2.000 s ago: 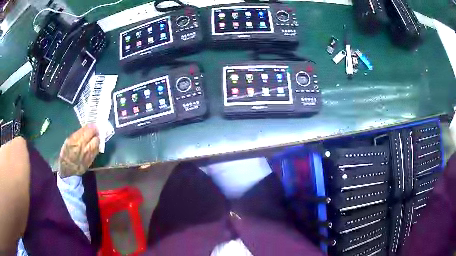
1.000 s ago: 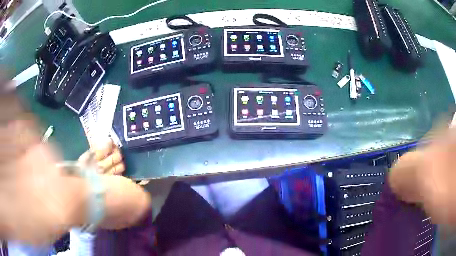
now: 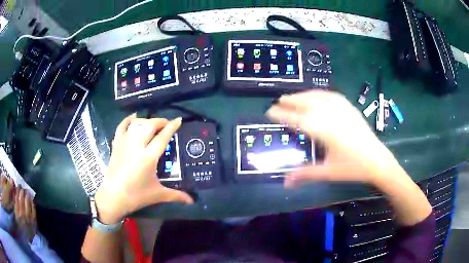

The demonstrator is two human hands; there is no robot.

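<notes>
Four black handheld devices with lit icon screens lie on the green bench: back left (image 3: 146,74), back right (image 3: 265,64), front left (image 3: 196,162) and front right (image 3: 272,146). My left hand (image 3: 139,164) is over the left part of the front left device, fingers at its top and thumb low, spread apart; contact is unclear. It hides most of that screen. My right hand (image 3: 334,141) is blurred, fingers apart, over the right part of the front right device, hiding its keypad. Neither hand visibly grips a device.
Black devices are stacked at left (image 3: 51,102), beside a label sheet (image 3: 82,149). USB sticks (image 3: 383,110) lie at right, with two black devices (image 3: 419,46) behind. Another person's hands (image 3: 23,205) are at lower left with paper. A blue crate (image 3: 329,231) and red stool (image 3: 134,241) are below.
Both my hands have come in over the two front devices. The other person's hand has left the label sheet, which lies on the bench. The view has shifted.
</notes>
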